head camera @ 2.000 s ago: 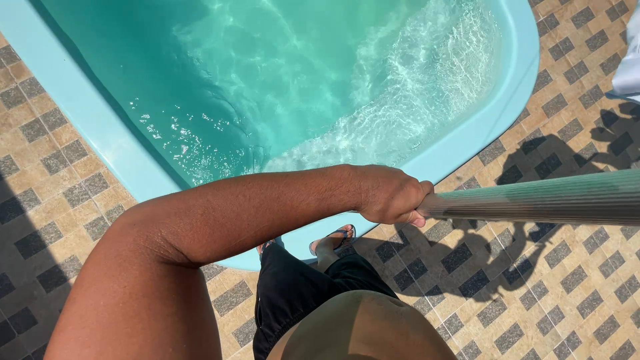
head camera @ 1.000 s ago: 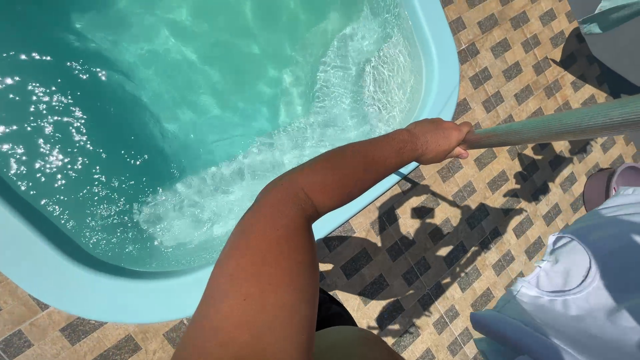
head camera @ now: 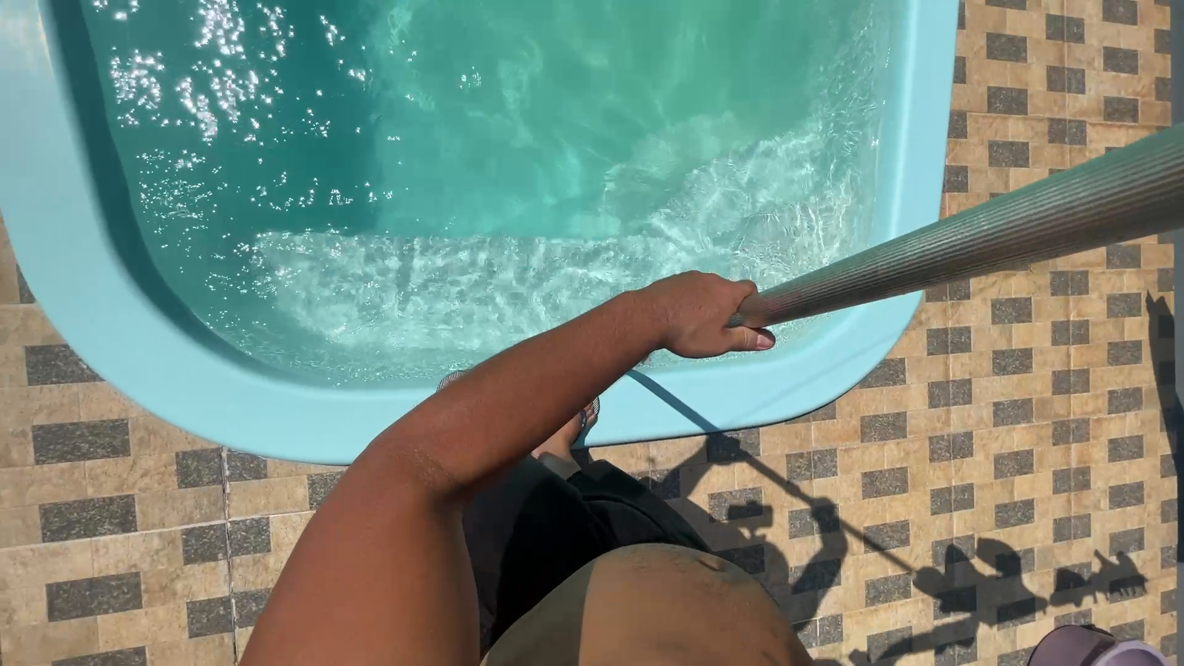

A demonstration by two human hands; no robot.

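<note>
My left hand (head camera: 708,314) is closed around a ribbed metal pole (head camera: 971,242), above the near right corner of a light-blue pool. The pole rises from my hand toward the upper right and grows wider toward the camera; its other end is hidden behind my hand and forearm. Below lies the pool's rim (head camera: 712,402), with rippling green water (head camera: 518,139) inside it. No part of my right hand shows.
My sandaled feet (head camera: 569,435) stand by the near rim, partly hidden by my forearm. Beige and dark patterned tiles (head camera: 1008,361) surround the pool. Shadows (head camera: 823,523) fall on them at the right. A mauve rounded object (head camera: 1091,647) is cut off by the lower right edge.
The view has shifted and turned over the pool. My left hand stays on the pole, which now slants more steeply up to the right. The pale garment seen a second ago is out of view.
</note>
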